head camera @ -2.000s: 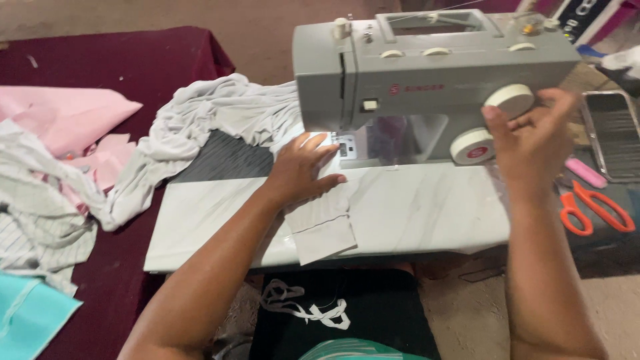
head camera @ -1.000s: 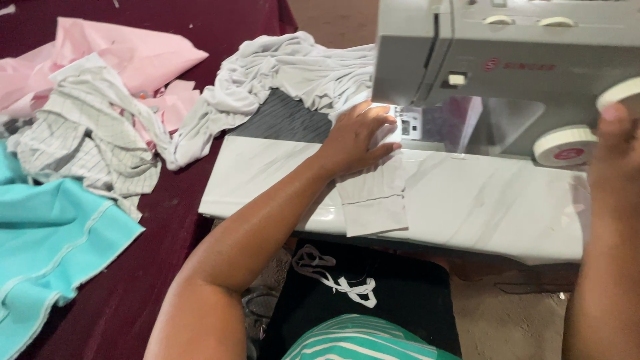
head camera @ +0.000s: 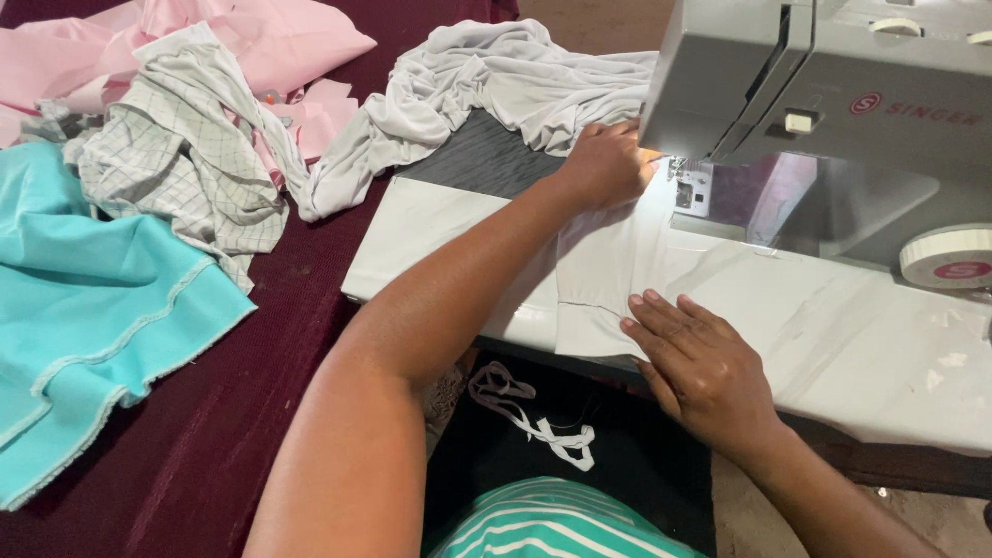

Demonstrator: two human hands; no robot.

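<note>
A grey Singer sewing machine (head camera: 736, 85) stands at the upper right, its lamp lit over the needle area. My left hand (head camera: 612, 167) is beside the presser foot on the light grey fabric (head camera: 601, 256); its fingertips are partly hidden by the machine head, and whether they grip cannot be told. That fabric lies over the white marbled sewing surface (head camera: 775, 310), with a seam across its near end. My right hand (head camera: 694, 360) rests its spread fingers at the near right corner of the fabric. More bunched light grey cloth (head camera: 511, 70) lies behind my left hand.
On the dark red tablecloth (head camera: 271, 387) at the left lie turquoise fabric (head camera: 101, 287), checked cloth (head camera: 186, 163) and pink fabric (head camera: 287, 46). White strips (head camera: 542, 430) lie on black cloth over my lap. The machine's handwheel dial (head camera: 945, 260) is at the right.
My right hand has left the machine's dial and come down to the near end of the light grey fabric. My left hand stays near the needle area. The view has shifted left and closer.
</note>
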